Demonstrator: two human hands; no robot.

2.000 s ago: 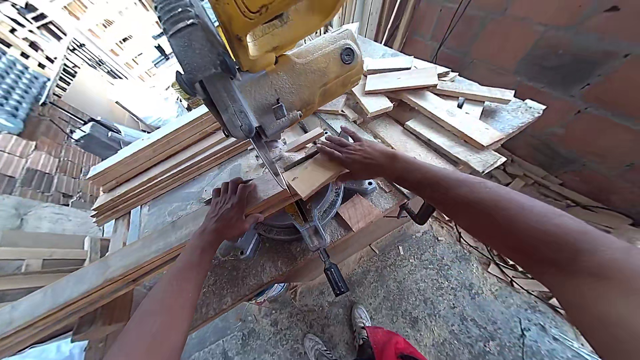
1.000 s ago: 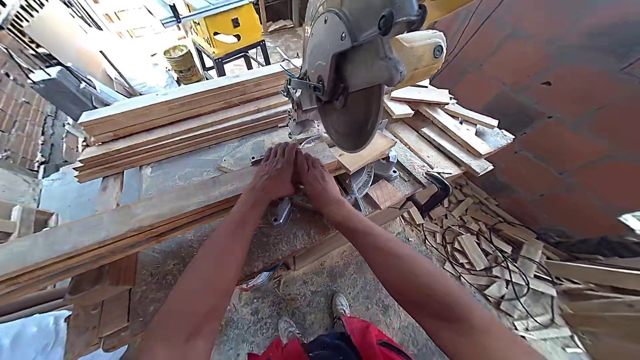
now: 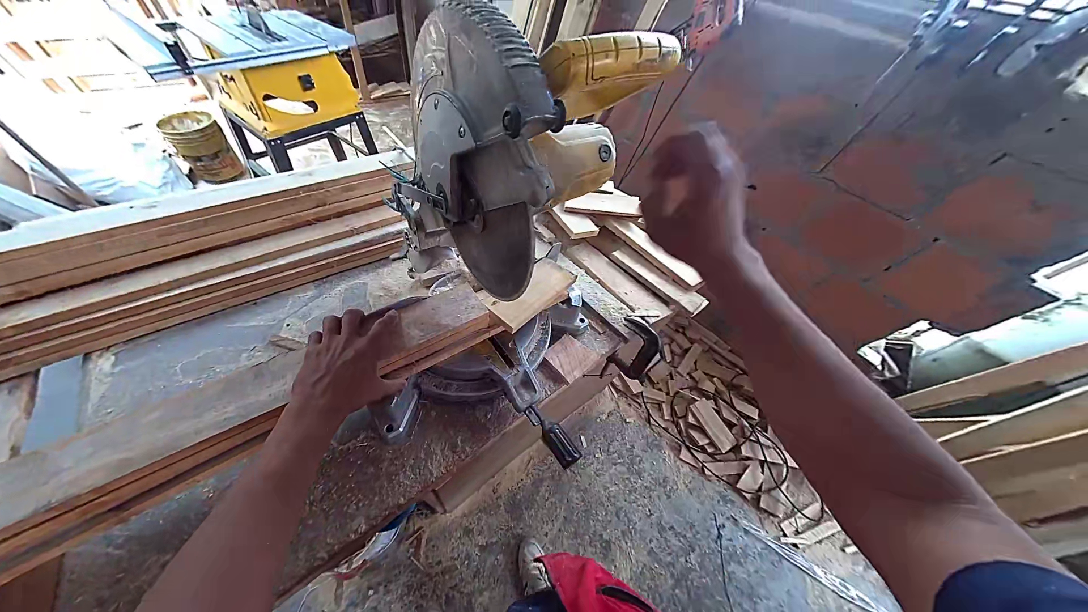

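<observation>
A yellow and grey miter saw (image 3: 484,144) stands on the bench with its head raised and the round blade (image 3: 500,253) bare above the wood. Under the blade lies a short pale board piece (image 3: 535,293), beside the end of a stack of long boards (image 3: 204,395). My left hand (image 3: 348,357) grips that stack just left of the saw, thumb at the near edge and fingers over the top. Raised in the air right of the saw's motor, my right hand (image 3: 697,200) is blurred with its fingers curled; whether it holds anything cannot be told.
More long boards (image 3: 195,246) lie behind, along the bench. Cut boards (image 3: 629,255) are piled right of the saw, near a black clamp (image 3: 642,347). Offcuts (image 3: 722,425) cover the floor at right. A yellow table saw (image 3: 289,93) and a bucket (image 3: 200,144) stand beyond the bench.
My right hand has left the boards, where it lay against my left hand, and is now up beside the saw. My left hand stays on the boards. The saw head was lower two seconds ago.
</observation>
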